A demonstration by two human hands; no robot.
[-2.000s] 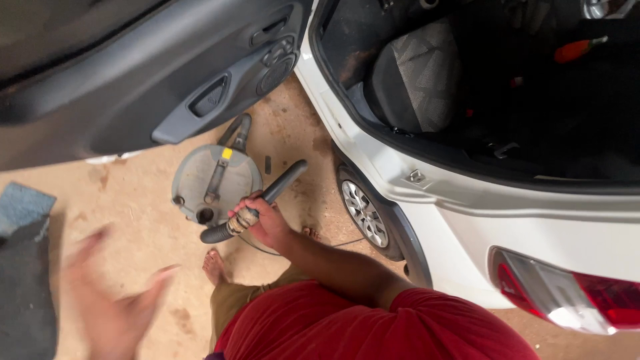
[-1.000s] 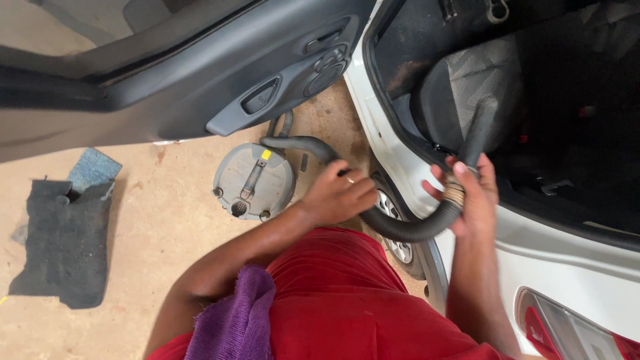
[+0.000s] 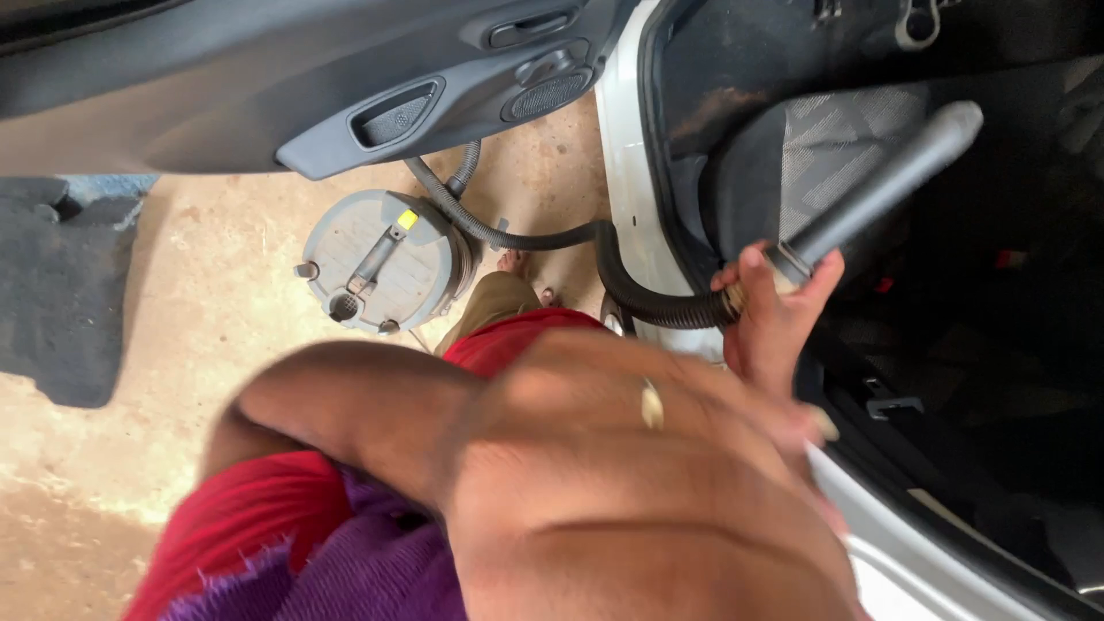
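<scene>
My right hand (image 3: 768, 319) grips a vacuum hose (image 3: 651, 302) at the joint with its black tube nozzle (image 3: 893, 181), which points into the car over the patterned seat (image 3: 828, 164). From there the ribbed hose runs left, past the door sill, toward the round grey vacuum cleaner (image 3: 392, 259) on the floor. Close to the camera and blurred, my left hand (image 3: 638, 466) shows its back, with a ring on one finger. Its fingertips are partly hidden, and I see nothing held in it.
The open car door (image 3: 259, 103) spans the upper left. A dark floor mat (image 3: 65, 293) lies on the floor at the left. The white door sill (image 3: 630, 155) edges the car's opening, and a seat belt buckle (image 3: 893, 405) shows inside. A purple cloth (image 3: 371, 561) hangs at my body.
My left hand has let go of the hose and come up close to the camera. The nozzle in my right hand now points farther into the car. Two seconds ago the hose end was outside it.
</scene>
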